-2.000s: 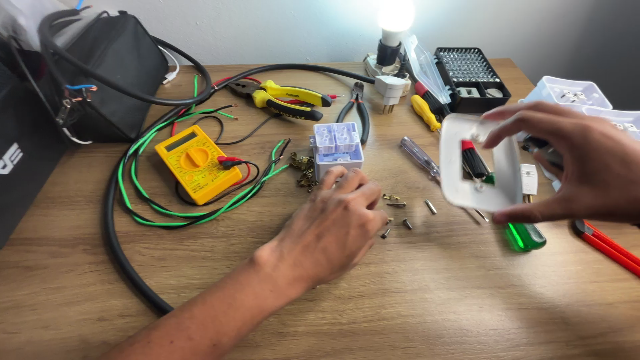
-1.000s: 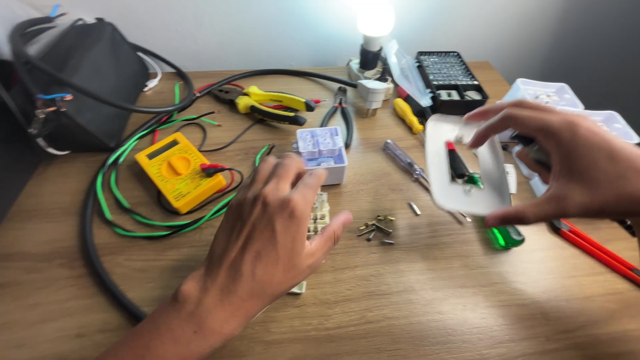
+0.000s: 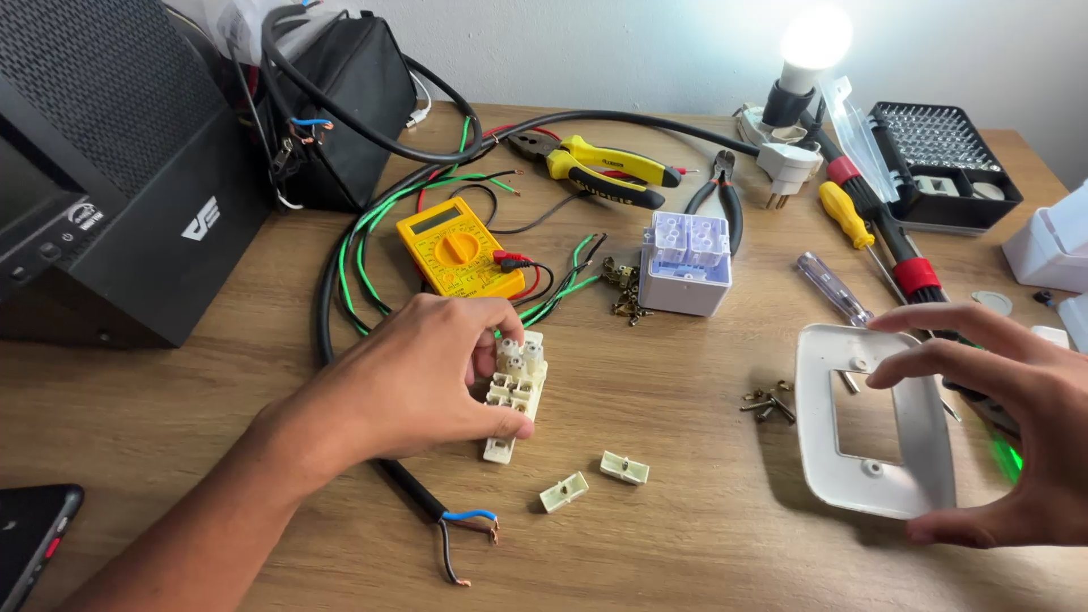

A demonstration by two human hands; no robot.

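Note:
Between the thumb and fingers of my left hand (image 3: 425,374) is a cream switch-and-socket mechanism on a mounting strap (image 3: 514,395), at the table's middle; the hand hides part of it. My right hand (image 3: 994,416) grips a white plastic faceplate (image 3: 820,425) with a rectangular opening by its top and bottom edges, tilted above the table. Two small cream plastic pieces (image 3: 564,492) lie in front of the mechanism. Small screws (image 3: 769,406) lie left of the faceplate. A white box with clear lilac parts (image 3: 686,276) stands behind, with brass terminals (image 3: 627,293) beside it.
A yellow multimeter (image 3: 459,246), coiled green and black wires and a thick black cable (image 3: 327,297) lie left. Yellow-black pliers (image 3: 603,170), cutters (image 3: 722,191) and screwdrivers (image 3: 833,289) lie behind. A lit bulb (image 3: 816,38) and bit set (image 3: 943,166) stand at the back; a computer case (image 3: 153,204) stands left.
The cream mechanism, largely covered by my left hand a second ago, now shows more. The faceplate in my right hand has turned and come lower. The view has shifted.

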